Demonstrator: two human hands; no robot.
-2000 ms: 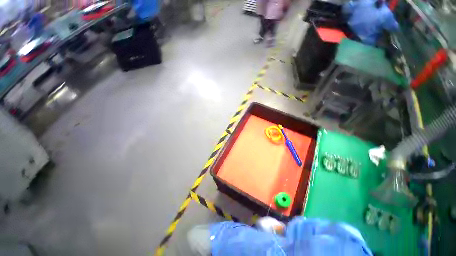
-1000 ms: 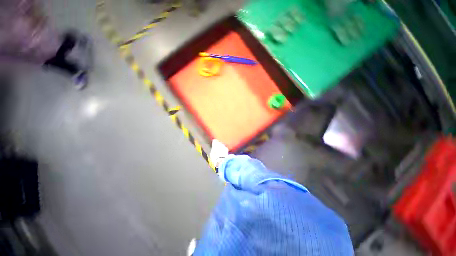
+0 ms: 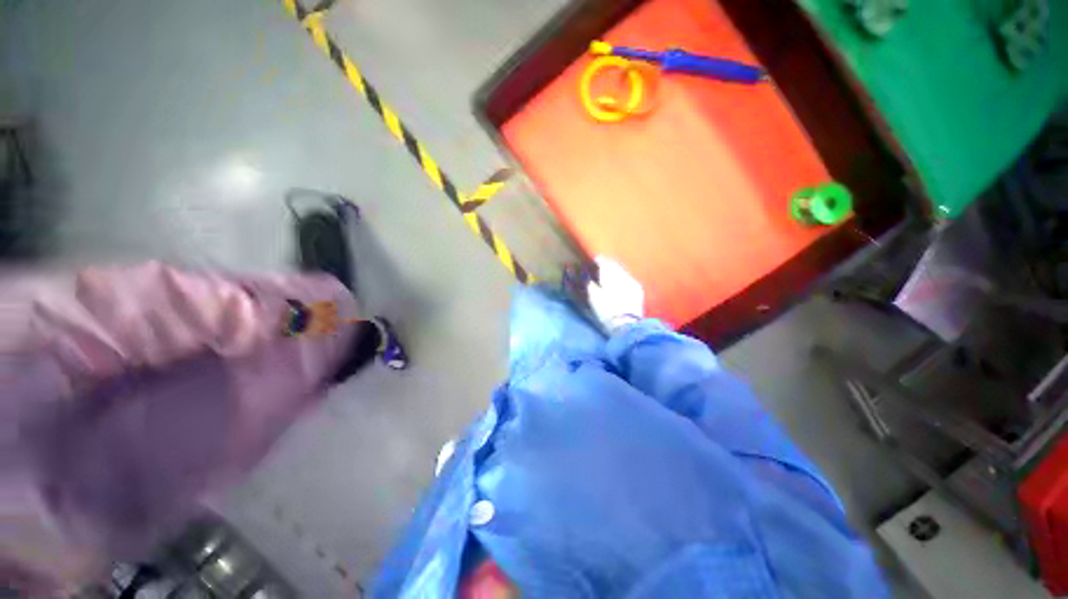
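My right hand (image 3: 616, 293), in a white glove, is at the near rim of the black bin (image 3: 539, 193). Its fingers are blurred, so I cannot tell whether it grips the rim. A small white patch (image 3: 445, 456) beside my blue coat may be part of my left hand, but its fingers are hidden. A red-orange sheet (image 3: 668, 199) lies in the bin. On it are a yellow ring (image 3: 613, 90), a blue stick-like tool (image 3: 709, 67) with a yellow end, and a green spool (image 3: 826, 204).
A green-topped bench (image 3: 954, 105) with circuit boards (image 3: 1025, 33) adjoins the bin at upper right. A person in pink (image 3: 152, 386) stands close on the left. Yellow-black floor tape (image 3: 404, 135) runs beside the bin. A metal frame and a red container (image 3: 1046, 503) are at lower right.
The view has turned and come closer to the bin. The person in pink now fills the left side. My right hand remains by the bin's rim; the items on the sheet look unmoved.
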